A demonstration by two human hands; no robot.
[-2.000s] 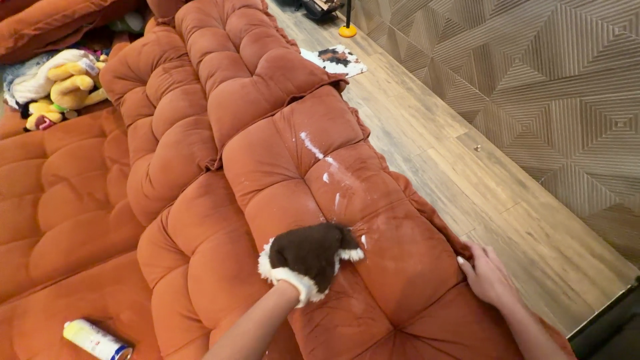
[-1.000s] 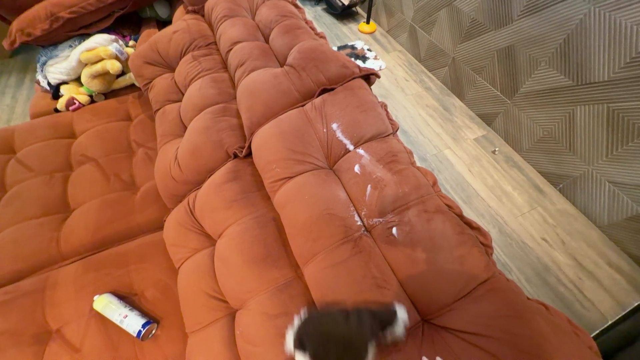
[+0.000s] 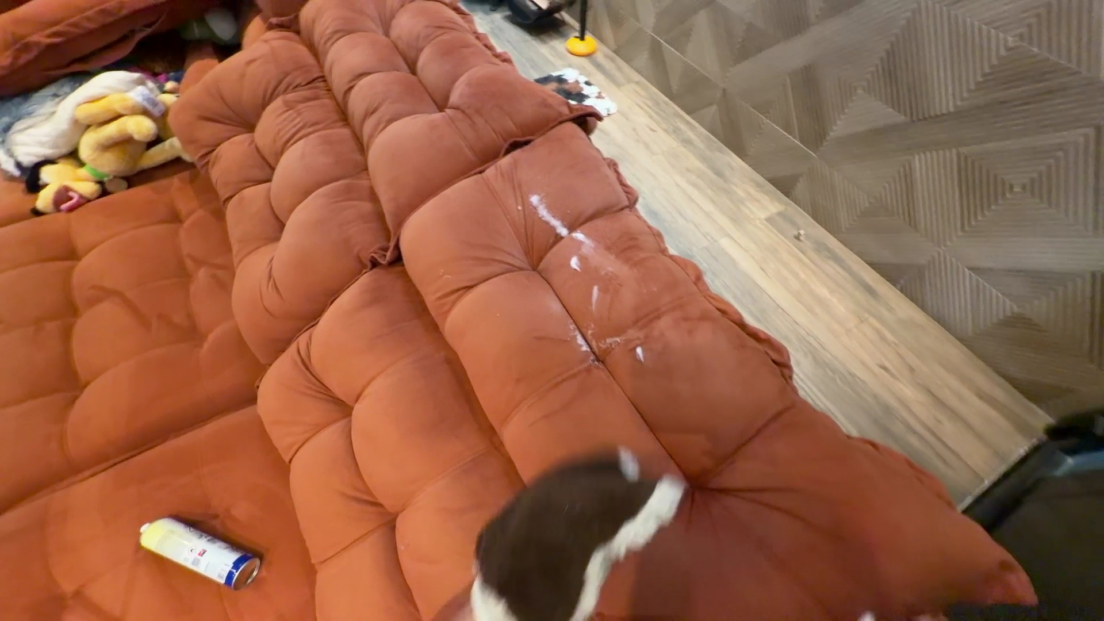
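Observation:
A dark brown, fleece-trimmed mitt-like piece covers my left hand, over the near part of the tufted rust-orange cushion. Only a sliver of skin shows at its lower left edge, so the fingers are hidden, and the mitt is somewhat blurred. Beyond it, white foamy streaks and small white spots lie on the cushion around a seam. A spray can with a yellowish top end and blue base lies on its side on the lower cushions at the left. My right hand is outside the view.
Yellow plush toys and a white cloth lie at the upper left. Along the right runs a wood-look floor beside a geometric-patterned surface. A pole with a yellow foot stands at the top; a dark object is at the right.
The mitt has moved off the streaked area toward the bottom of the view. My right hand, earlier at the cushion's right edge, has left the view.

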